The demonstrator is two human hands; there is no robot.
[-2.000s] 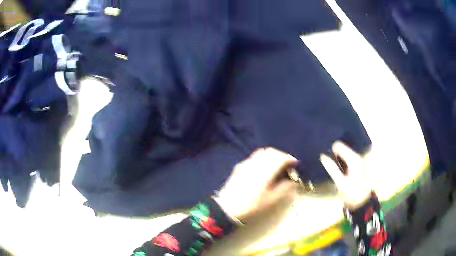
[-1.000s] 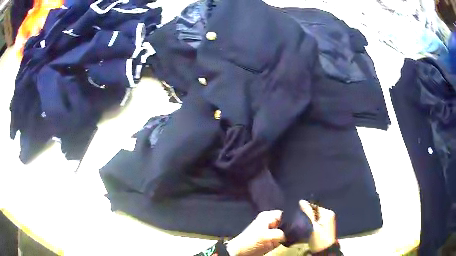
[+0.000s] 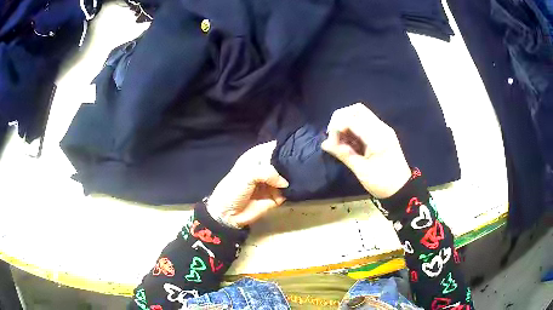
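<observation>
A dark navy jacket (image 3: 370, 79) lies spread in front of me, with one gold button (image 3: 205, 25) near the top. A sleeve end with shinier, wrinkled lining (image 3: 300, 151) sits between my hands. My left hand (image 3: 248, 184) grips its left edge between thumb and fingers. My right hand (image 3: 364, 148) pinches its upper right edge, fingers curled. A dark shape shows inside the right palm; I cannot tell what it is.
Navy garments with white cord (image 3: 30, 60) lie at the far left. Another dark garment (image 3: 515, 121) hangs over the right side. The white table (image 3: 303, 236) has a curved yellow-green edge and small thread bits near it.
The view has shifted, so the jacket and hands appear larger and higher. The hands have moved apart, and the sleeve end now shows spread open between them, with its lining visible.
</observation>
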